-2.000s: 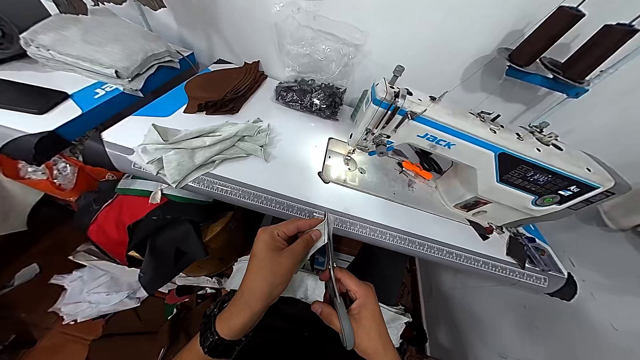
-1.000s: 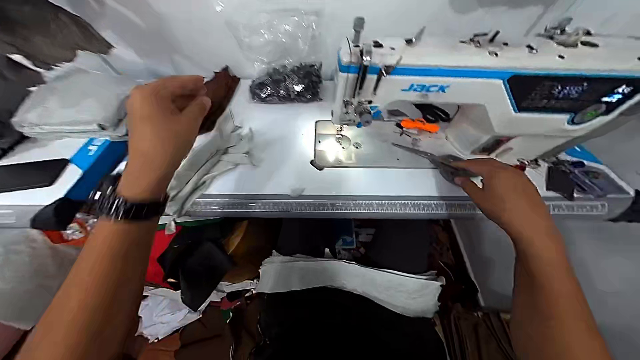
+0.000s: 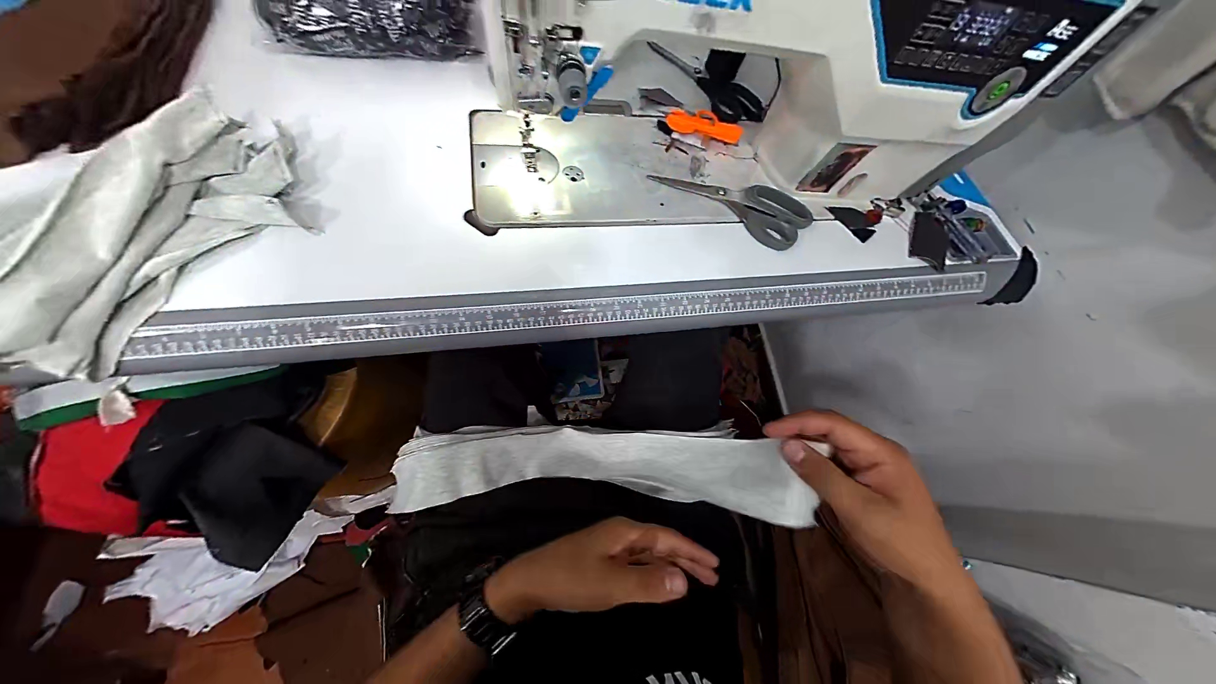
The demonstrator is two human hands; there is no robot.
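Observation:
Strips of light grey fabric (image 3: 608, 461) lie stacked across my lap. My right hand (image 3: 860, 484) pinches the right end of the top strip between thumb and fingers. Just below the strips, my left hand (image 3: 617, 567) is held over the dark clothing, fingers apart and nothing in it. Grey-handled scissors (image 3: 750, 204) rest slightly open at the front edge of the metal needle plate (image 3: 608, 204) of a Jack sewing machine (image 3: 845, 114). At the table's left, crumpled light grey fabric pieces (image 3: 123, 237) hang partly over the edge.
A measuring tape (image 3: 570, 312) runs along the table's front edge. Brown fabric (image 3: 104, 66) and a bag of small black items (image 3: 370, 24) lie at the back left. Dark-handled snips (image 3: 722, 90) and an orange tool (image 3: 703, 125) sit under the machine arm. Scraps (image 3: 218, 570) lie below left.
My right hand has let go of the scissors, now on the machine bed, and has taken hold of a strip's end. My left hand has come from above the table's left side to my lap.

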